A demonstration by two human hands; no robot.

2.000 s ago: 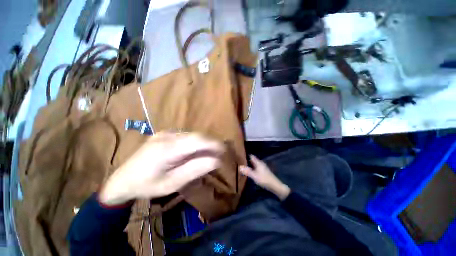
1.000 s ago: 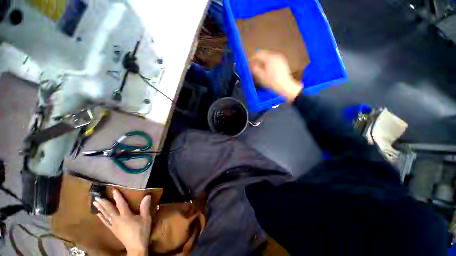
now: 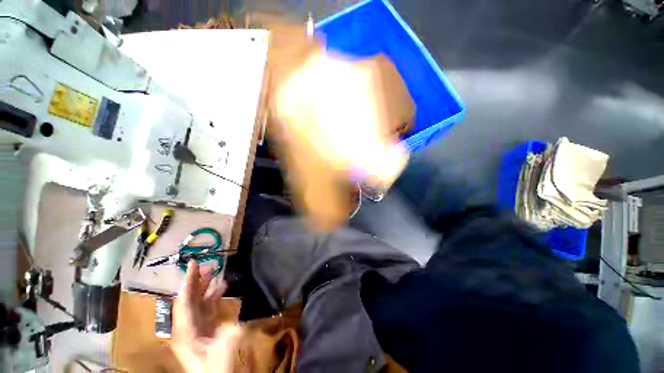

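Note:
A brown handbag body lies at the table's front edge and over my lap, with a black label on it. My left hand is over the bag, blurred, fingers apart, fingertips near the handles of the green scissors. My right hand is strongly blurred and overexposed at the near side of the blue crate. It holds a brown panel, also blurred, which hangs between the table and the crate. The exact grip is hidden by the blur.
The blue crate holds another brown panel. The sewing machine stands at left, its dark arm end beside the bag. Yellow-handled pliers lie near the scissors. A second blue bin with pale cloth pieces is at right.
My right hand has moved from inside the crate towards its near side and now has a brown panel. My left hand's fingers have lifted from lying flat on the bag. The view has shifted.

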